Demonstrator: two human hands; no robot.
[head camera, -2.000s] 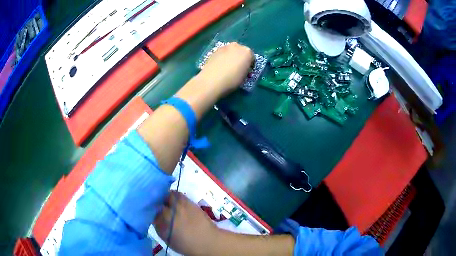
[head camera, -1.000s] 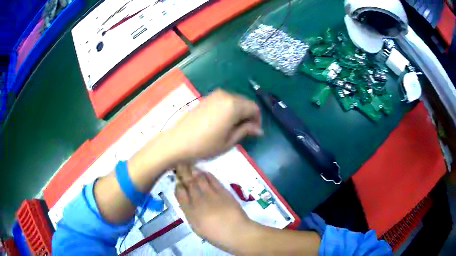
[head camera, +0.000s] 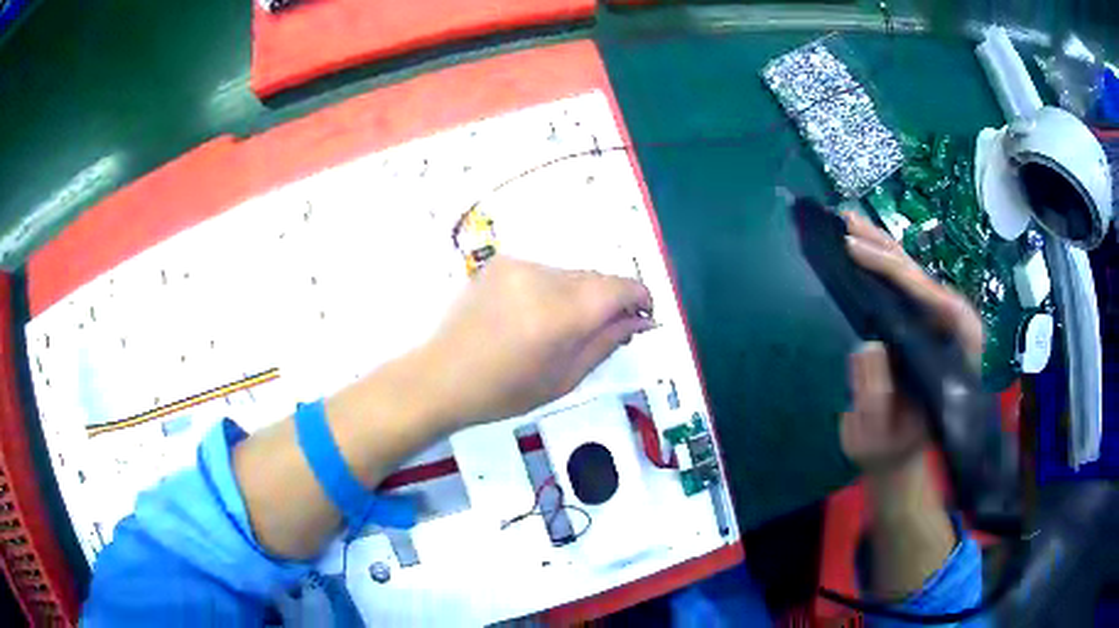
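Observation:
My left hand, with a blue strap on its wrist, is over the white back panel. Its fingertips are pinched on a tiny silver piece that looks like a screw. My right hand is wrapped around the black electric screwdriver, right of the panel, its bit pointing up and left. A yellow board lies on the panel just above my left hand, partly hidden, with thin wires. A green board with a red ribbon cable sits at the panel's right edge, near a black oval.
The screw pack lies at the upper right on the green mat. Beside it are a pile of green boards and a white round-headed device. Red foam edges the panel. A yellow-black-red wire harness lies at the panel's left.
My right hand has left the panel and taken hold of the screwdriver, lifting it. My left hand went from the screw pack back over the panel. The camera view has shifted, showing more of the panel.

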